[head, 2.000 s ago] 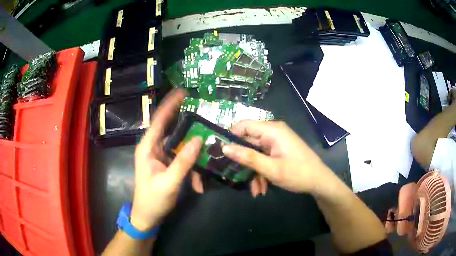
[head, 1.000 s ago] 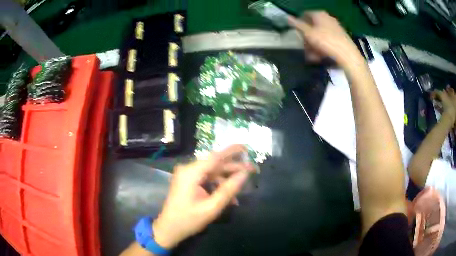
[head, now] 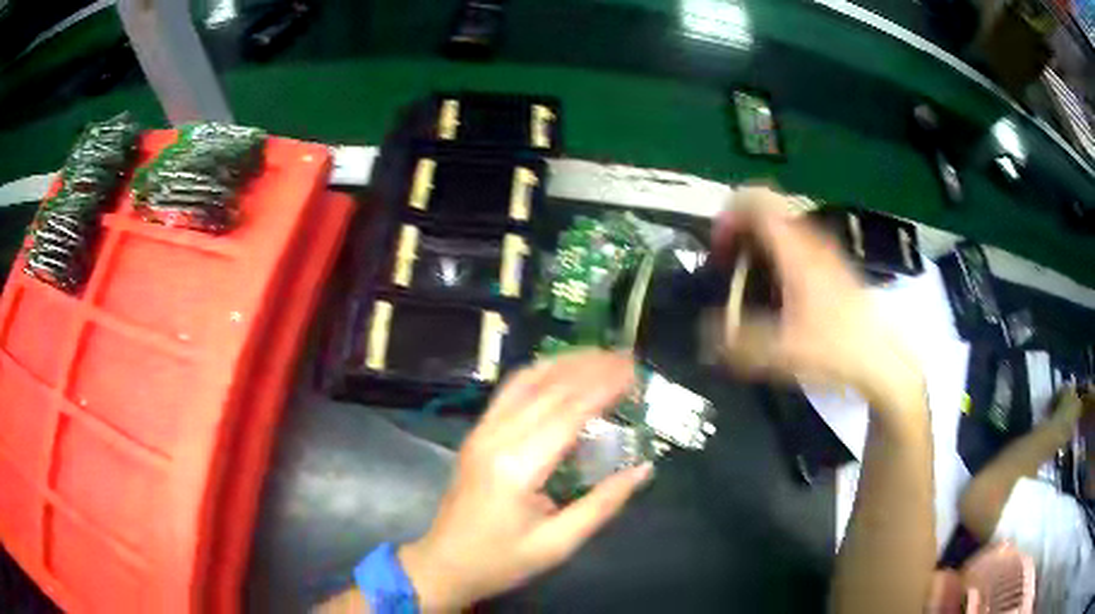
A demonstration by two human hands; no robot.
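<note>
My left hand (head: 534,474), with a blue wristband (head: 387,581), has its thumb and fingers around a green circuit board (head: 606,446), beside the loose boards. My right hand (head: 817,306) is blurred and grips a black housing (head: 690,314) with pale yellow strips, held over the board heap (head: 579,274). The housing hides much of the heap. A column of black housings (head: 435,341) with yellow strips stands left of the boards.
Red tray (head: 144,396) with bundled boards (head: 198,176) at left. Green belt (head: 600,102) behind carries a unit with a board (head: 758,124). At right are stacked housings (head: 885,240), white paper (head: 927,324), a pink fan (head: 1000,581) and a person's arm (head: 1021,474).
The view has shifted, so the bench things appear lower and farther right. My right hand has let go of the unit at the belt, come back and taken a housing. My left hand has closed around a board.
</note>
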